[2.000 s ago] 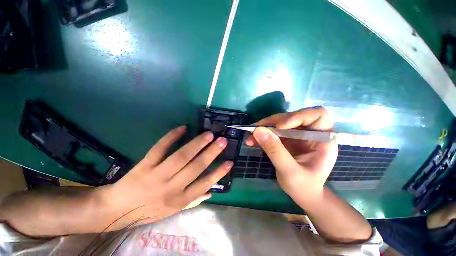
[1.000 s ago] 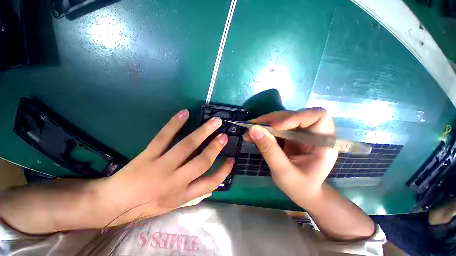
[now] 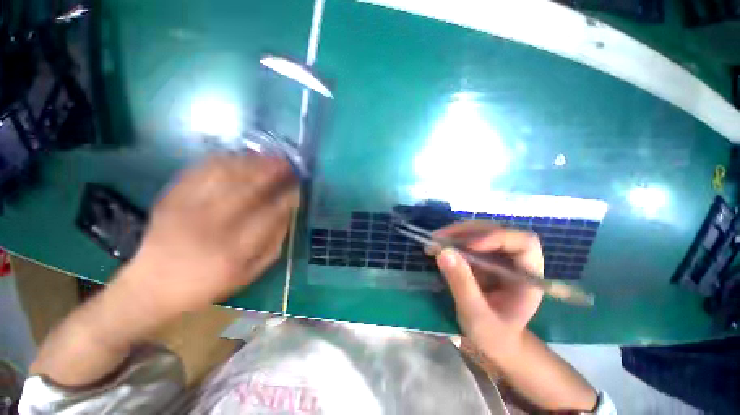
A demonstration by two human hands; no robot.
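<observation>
My right hand (image 3: pixel 491 275) holds slim metal tweezers (image 3: pixel 519 275), with the prongs over the grid of small black adhesive pads (image 3: pixel 373 241). The prongs look slightly apart; I cannot tell whether a pad is between them. My left hand (image 3: pixel 227 219) is blurred, left of the pad sheet, fingers curled at a motion-blurred phone housing (image 3: pixel 288 113) with bright streaks at its ends. The housing's details are smeared and its near part is hidden by the hand. Another black housing (image 3: pixel 112 223) lies left of my left hand, partly covered by it.
A heap of black housings (image 3: pixel 49 89) is at the far left, and another stack (image 3: pixel 710 251) at the far right. A pale seam (image 3: pixel 311 49) crosses the green bench. A white rail (image 3: pixel 600 40) bounds the far side. Brown cardboard (image 3: pixel 57 300) shows below the bench at left.
The housing has left its place in front of me, moving up and left with my left hand, uncovering the sheet's left part. My right hand has brought the tweezers down onto the pad grid.
</observation>
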